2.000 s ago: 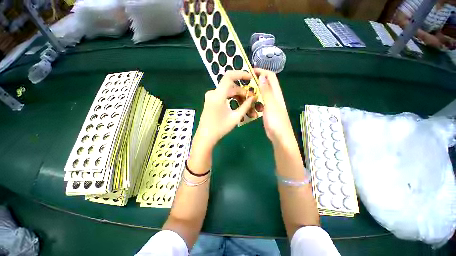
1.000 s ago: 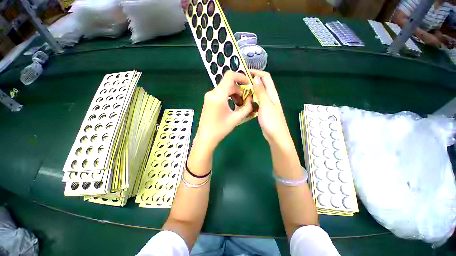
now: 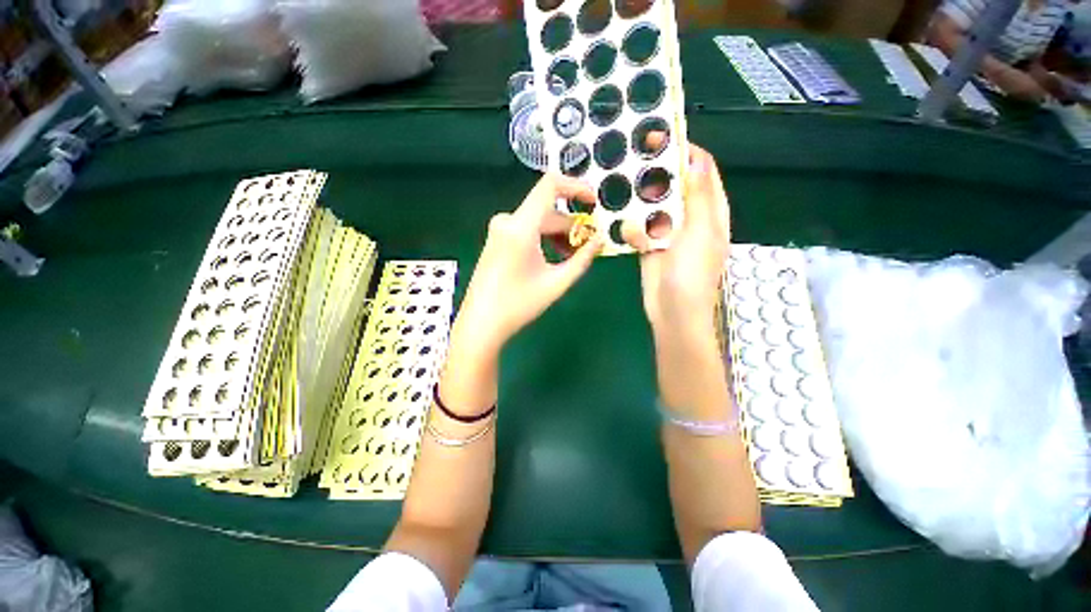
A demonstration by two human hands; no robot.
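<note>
A white punched sheet (image 3: 607, 84) with three columns of round holes is held up over the bench, its top cut off by the frame edge. My right hand (image 3: 690, 239) holds its lower right edge from behind; fingers show through the lower holes. My left hand (image 3: 526, 257) is at the lower left corner, with thumb and fingers pinched on small yellow ring scrap (image 3: 581, 230). A fanned stack of unfilled sheets (image 3: 239, 299) stands at the left, with separate yellower unfilled sheets (image 3: 392, 383) beside it. A filled sheet stack (image 3: 784, 371) lies at the right.
A large clear plastic bag (image 3: 945, 407) lies right of the filled stack. A ribbed round plastic part (image 3: 526, 129) stands partly behind the held sheet. Packed white bags (image 3: 359, 46) and flat strips (image 3: 760, 69) lie at the far side. Another person's arm (image 3: 1011, 79) is at the far right.
The held sheet has turned from a slant to nearly upright and faces me more. My right hand has moved right. The left fingers have come away from the sheet's middle with the yellow scrap.
</note>
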